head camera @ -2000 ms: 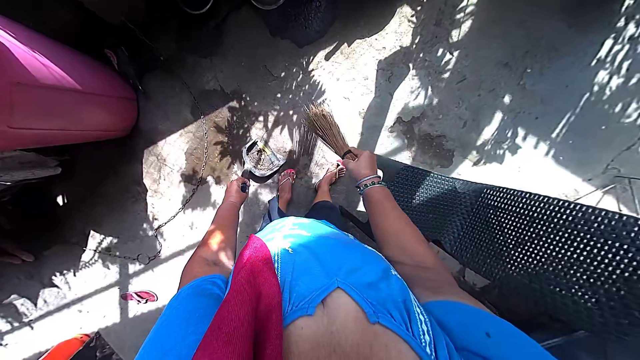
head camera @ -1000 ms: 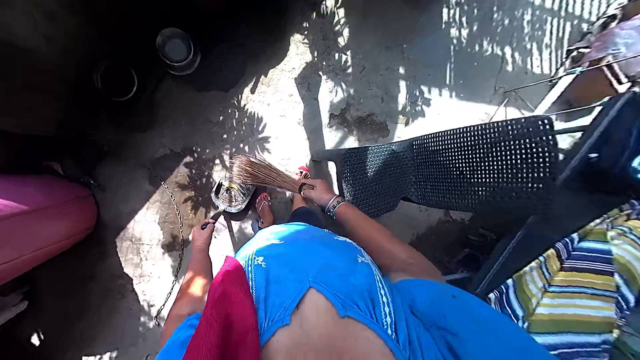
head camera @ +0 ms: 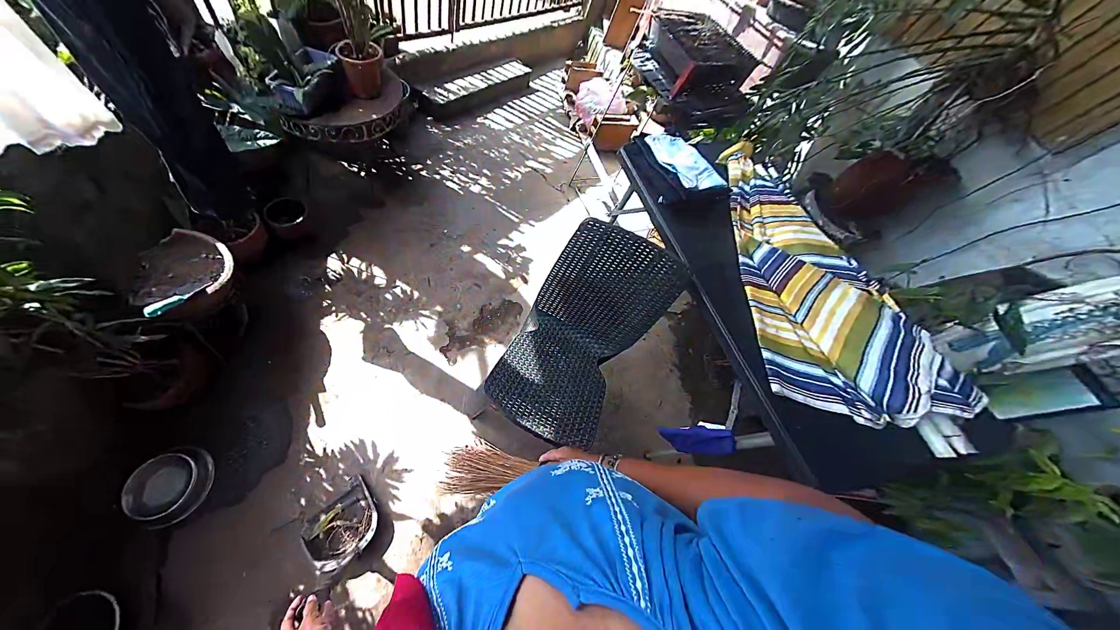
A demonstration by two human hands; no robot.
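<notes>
A stiff bristle broom (head camera: 483, 469) points left from beside my blue top. My right hand (head camera: 567, 455) is closed around its bound end, partly hidden by the top. At the lower left, a dustpan (head camera: 341, 534) with leaves and debris in it rests on or just above the concrete. Below the dustpan my left hand (head camera: 308, 612) shows only its fingers at the frame's bottom edge; whether it grips the dustpan's handle cannot be told. The bristles are apart from the dustpan, to its right.
A dark woven plastic chair (head camera: 604, 306) stands ahead, beside a black table (head camera: 700, 254) with a striped cloth (head camera: 822, 306) on it. Metal basins (head camera: 166, 486) lie at left, below a broken clay pot (head camera: 188, 271). Potted plants (head camera: 360, 66) stand farther back.
The view has swung up and right, showing more of the yard. The broom's bristles, over the dustpan a second ago, are now apart from it. Less of my left hand shows.
</notes>
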